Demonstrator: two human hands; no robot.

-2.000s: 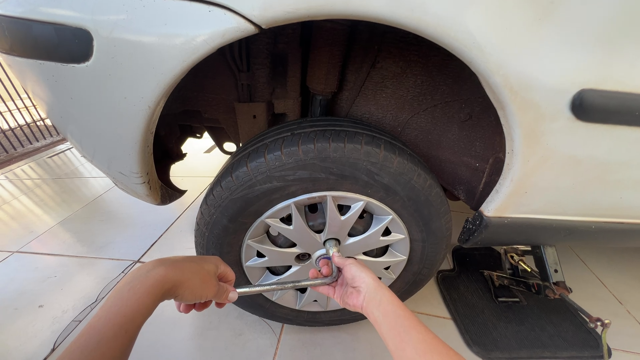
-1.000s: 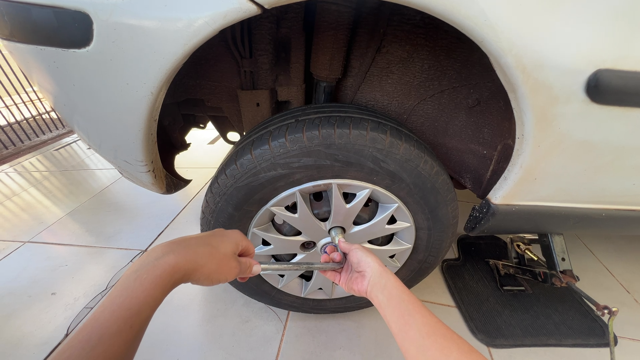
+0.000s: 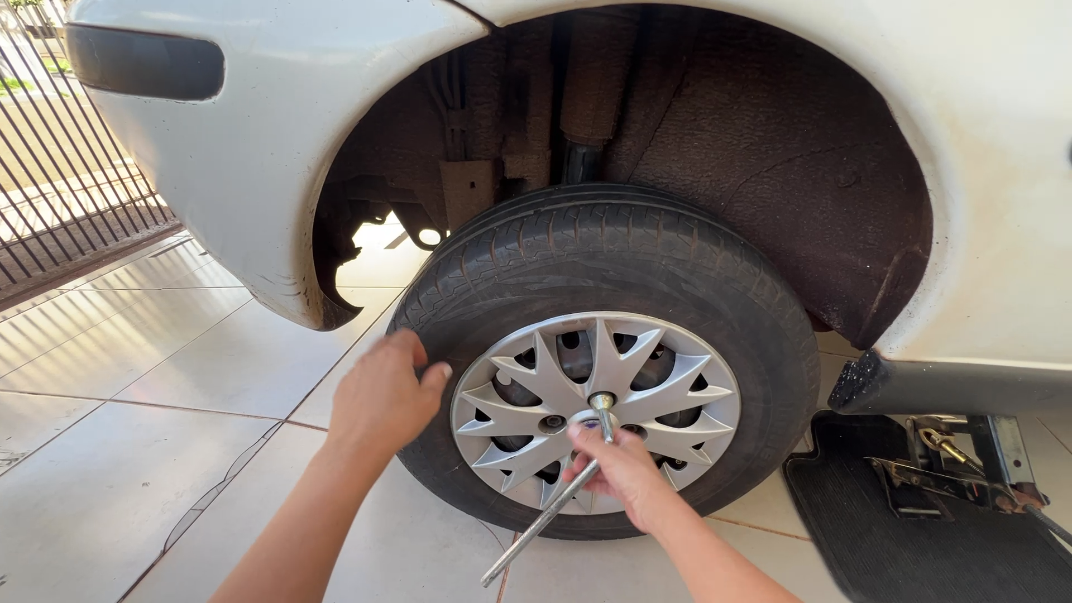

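My right hand (image 3: pixel 615 469) grips an L-shaped metal lug wrench (image 3: pixel 536 526) near its bend. The wrench's socket end sits on an upper bolt position close to the centre of the silver hubcap (image 3: pixel 544 377), and its long handle slants down to the left. My left hand (image 3: pixel 387 389) is off the wrench, raised beside the left sidewall of the black tire (image 3: pixel 720 318), holding nothing, with thumb and fingers apart. The wheel stands within the wheel arch of a white car (image 3: pixel 260 142).
A scissor jack (image 3: pixel 963 469) stands under the car's sill at the right, on a black ribbed floor mat (image 3: pixel 946 553). Pale floor tiles (image 3: pixel 201 486) lie around the wheel. A barred metal gate (image 3: pixel 67 159) is at the far left.
My left hand has let go of the wrench handle, which now slants downward instead of lying nearly level. My right hand still holds the wrench by its bend. The view has shifted nearer the wheel.
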